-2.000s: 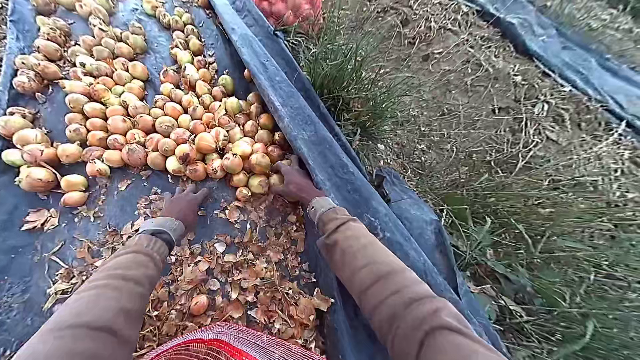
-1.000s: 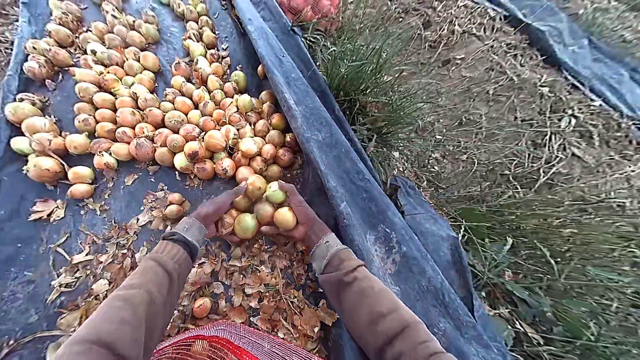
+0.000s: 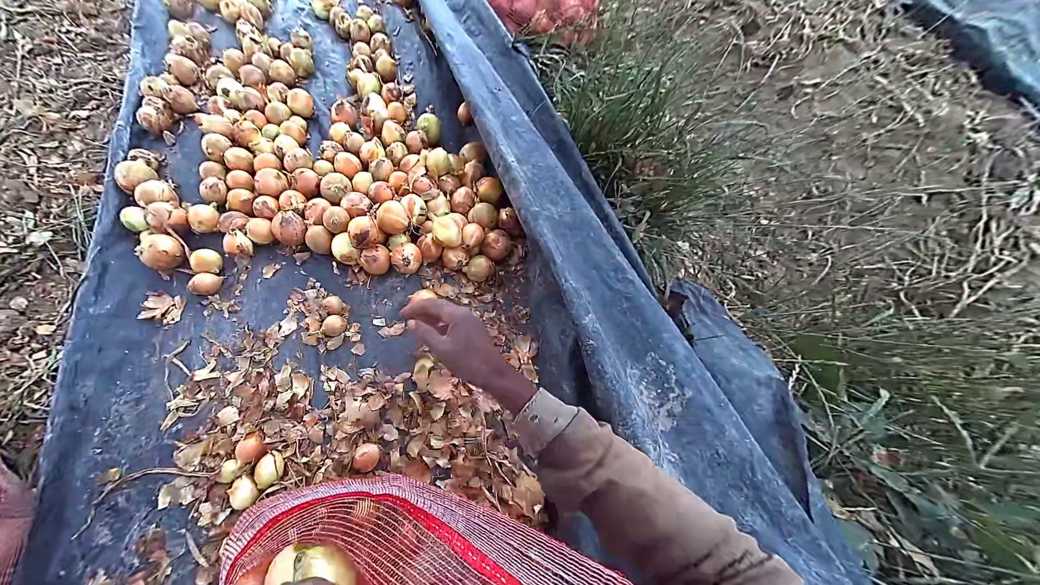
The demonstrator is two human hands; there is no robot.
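Note:
My right hand (image 3: 459, 337) is over the dark sheet (image 3: 122, 357), palm down with fingers bent and thumb apart. Its fingertips are at a small onion (image 3: 422, 296), partly hidden by them; no firm grip shows. Beyond lies a broad spread of onions (image 3: 333, 187) with dry necks. At the bottom edge, a red mesh bag (image 3: 406, 528) gapes, with pale onions (image 3: 313, 563) in its mouth. A small dark patch below those onions may be part of my left hand, which is otherwise hidden.
Loose onion skins (image 3: 382, 414) litter the near part of the sheet, with a few small onions (image 3: 266, 470) among them. The sheet's raised, folded edge (image 3: 569, 244) runs along the right. Grass (image 3: 650, 122) grows beside it, and a filled red mesh bag (image 3: 544, 15) is at the top.
The cluster of onions held between both hands a second ago is no longer there. My left hand has left the heap, and onions now show in the mesh bag's mouth.

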